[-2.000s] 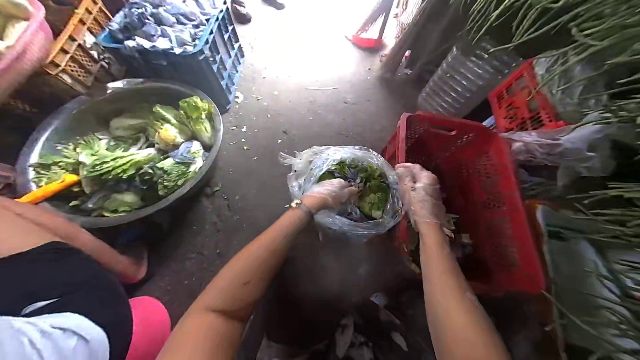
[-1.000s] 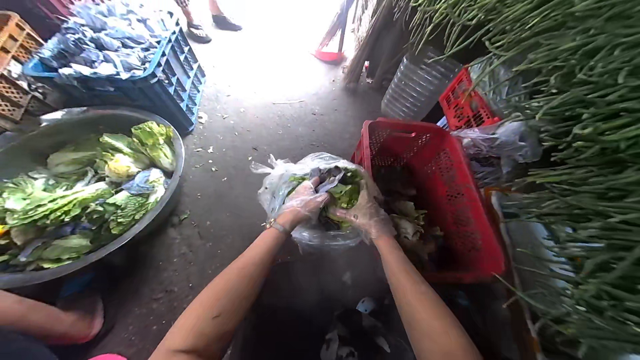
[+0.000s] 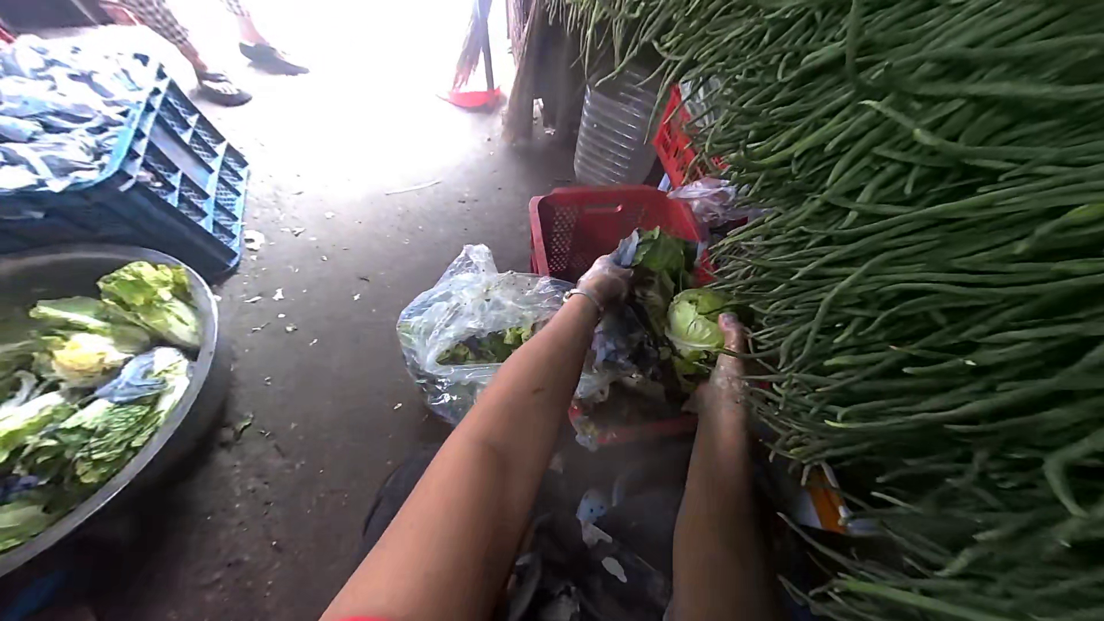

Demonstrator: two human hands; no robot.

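Over the red plastic crate [image 3: 595, 207], my left hand [image 3: 606, 280] in a clear glove grips leafy greens [image 3: 660, 254] with bluish paper among them. On the crate's right side my right hand [image 3: 729, 345] holds a pale green lettuce head [image 3: 697, 323] from the side, fingers partly hidden by the leaves. The two hands have the bundle of leaves between them. A clear plastic bag [image 3: 466, 302] with some greens inside stands open on the floor against the crate's left side, partly behind my left forearm.
A metal basin [image 3: 207, 328] of lettuce and a blue crate [image 3: 181, 172] of wrapped bundles stand at left. Long green stalks [image 3: 931, 259] crowd the right. Behind are a clear ribbed plastic container [image 3: 614, 129], a red dustpan [image 3: 474, 98] and a person's feet [image 3: 267, 59].
Both hands have moved right, from the plastic bag to the red crate, where they now hold leaves and a lettuce head. The view has shifted to the right.
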